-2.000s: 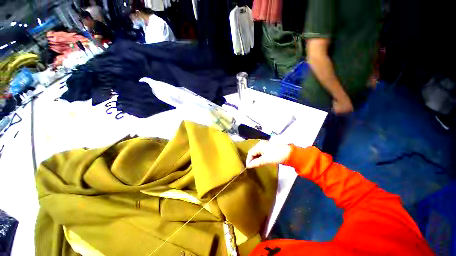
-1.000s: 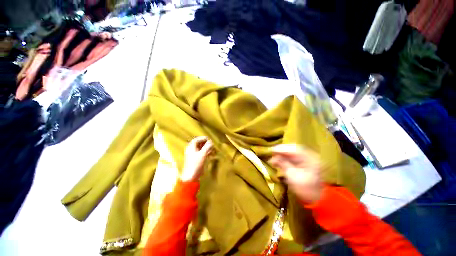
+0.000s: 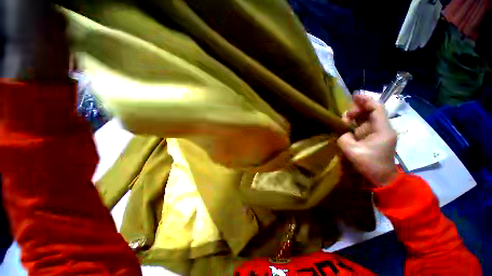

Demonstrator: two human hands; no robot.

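Observation:
The mustard-olive coat [image 3: 253, 70] is lifted and spread in blurred folds across the upper middle. Its lower part lies on the table with bright yellow lining [image 3: 186, 210] showing. A narrow glittery trim [image 3: 286, 240] shows near my body. My right hand [image 3: 369, 140] is closed on a bunched edge of the coat at the right. A faint thin upright line stands above its fingertips; I cannot tell if it is a needle. My left hand [image 3: 38, 40] is a dark blur at the top left, above the orange-red sleeve; its fingers cannot be made out.
The white table [image 3: 453, 183] shows at the right, with a pale printed booklet [image 3: 418, 143] and a silver cylinder [image 3: 395, 86] behind my right hand. Part of a clear plastic bag [image 3: 323, 51] shows behind the coat. Garments hang at the top right [image 3: 415, 24].
The coat's upper part has been lifted and swung up, covering the view of the table behind. My left arm has moved up and far left. My right hand has moved right and closed on cloth.

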